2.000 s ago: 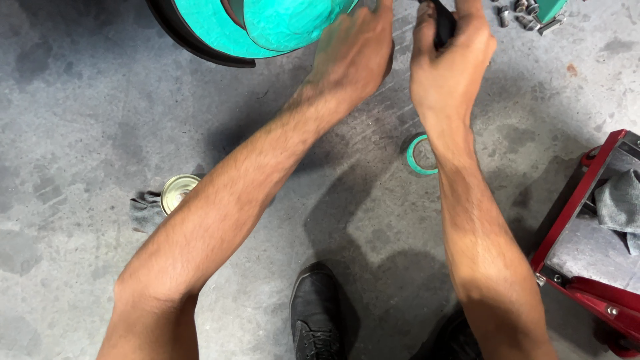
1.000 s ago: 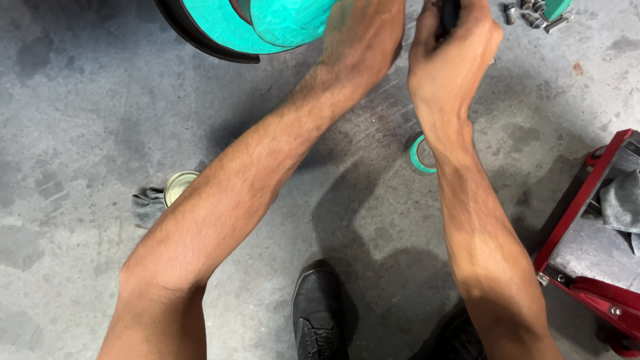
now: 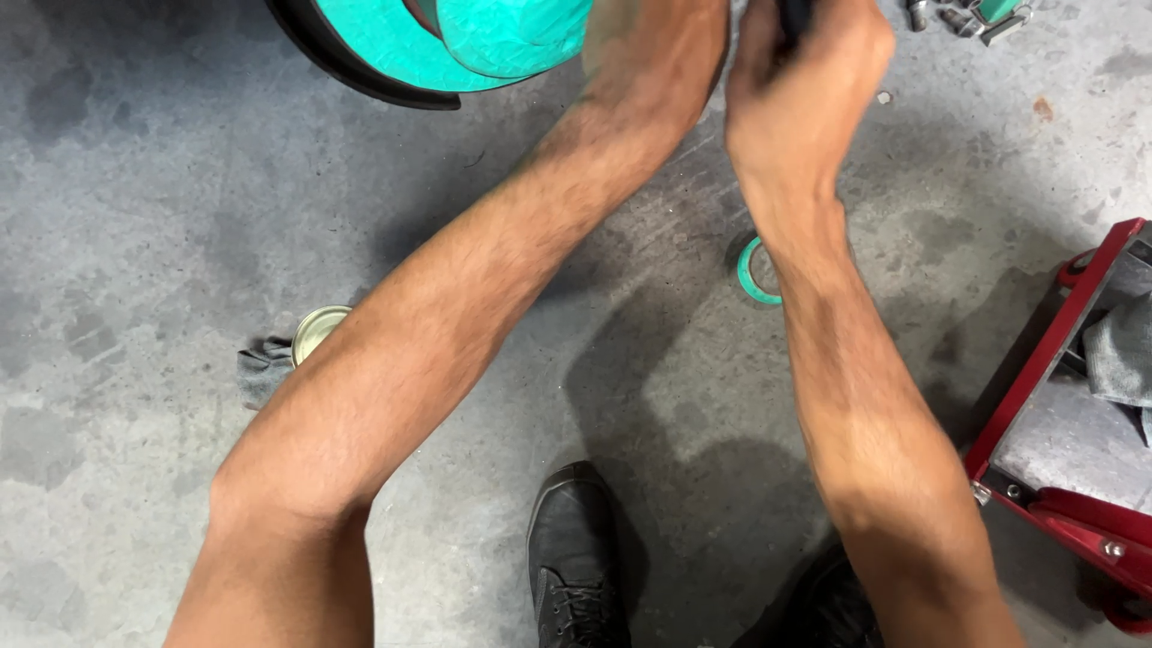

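Observation:
My left hand (image 3: 661,45) reaches to the top edge of the view, beside a round part covered in green masking tape (image 3: 513,36); its fingers are out of frame. Close to its right, my right hand (image 3: 810,81) is closed around a black object (image 3: 794,20), perhaps a handle, whose far end is cut off by the frame. A curved black rim (image 3: 360,76) runs below a larger green-covered disc (image 3: 387,45) at the upper left. A roll of green tape (image 3: 754,270) lies on the floor, partly behind my right forearm.
Metal bolts or nuts (image 3: 967,22) lie at the top right. A red wheeled metal creeper or cart (image 3: 1035,360) with a grey cloth (image 3: 1120,351) stands at the right. A round metal lid or can (image 3: 315,331) and a dark cloth (image 3: 263,369) are at the left. My black shoe (image 3: 576,549) is below.
My right hand has shifted slightly at the top of the view, still around the black object. My left hand has moved a little toward the top edge, its fingers now out of view.

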